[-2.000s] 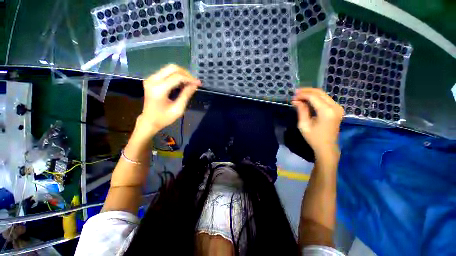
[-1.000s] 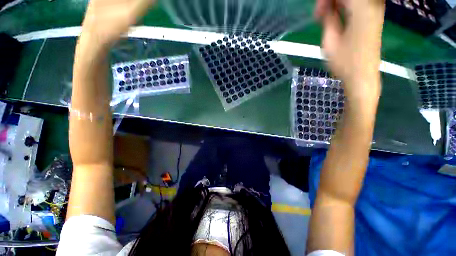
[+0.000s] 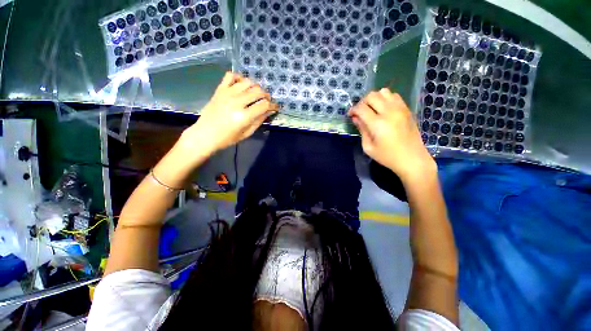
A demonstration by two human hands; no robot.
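Observation:
A large blister tray with rows of dark round discs lies on the green bench in front of me, a glossy clear sheet seemingly over it. My left hand is at its near left corner, fingertips pinched on the edge. My right hand is at its near right corner, fingertips pinched there too. The fingers hide both corners. Part of another tray of black discs shows under its upper right side.
A short blister tray lies at left, a full tray at right. Loose clear film hangs over the bench edge at left. Blue cloth is at lower right, a white equipment panel at lower left.
One second ago both hands were raised far forward with a blurred clear sheet, over a tilted disc tray. Now they are back at the bench edge and the large tray lies flat before me.

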